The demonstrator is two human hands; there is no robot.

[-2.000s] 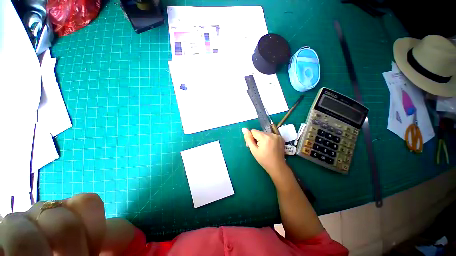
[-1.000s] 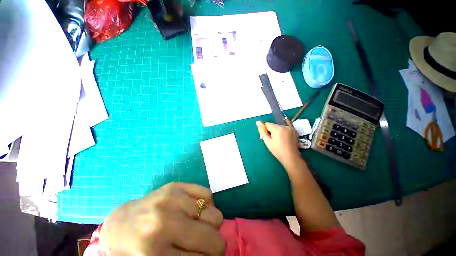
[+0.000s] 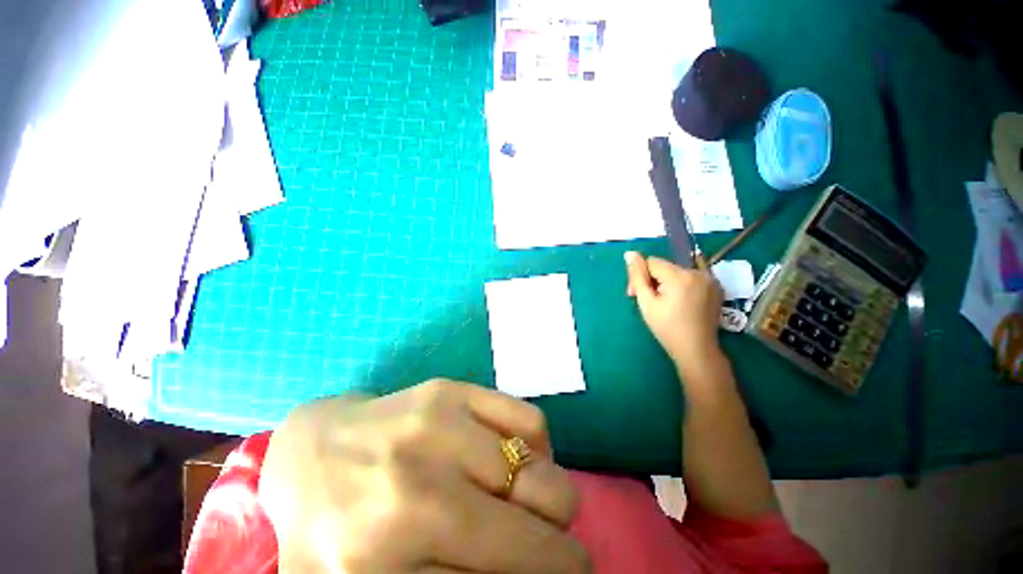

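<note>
A plain white card (image 3: 535,336) lies flat on the green gridded mat (image 3: 370,168). My right hand (image 3: 680,303) rests to its right, fingers curled, at the near end of a dark ruler (image 3: 671,202) and a thin brown stick (image 3: 738,240). Whether it grips either is hidden. The ruler lies partly on a printed sheet (image 3: 583,168). My left hand (image 3: 421,482), with a gold ring, is large and close to the camera at bottom centre-left, back showing and fingers bent. Its palm is hidden, and the frame's bottom edge cuts it off.
A calculator (image 3: 825,320), a blue oval case (image 3: 793,139) and a dark round object (image 3: 719,93) lie on the right. A long dark strip (image 3: 897,168) lies beyond. Large white papers (image 3: 146,168) overlap the left edge. Orange-handled scissors (image 3: 1008,345) are cut off at right.
The view has shifted, so the table things sit further right. My left hand has come in from the lower left to near bottom centre. My right hand stays beside the ruler.
</note>
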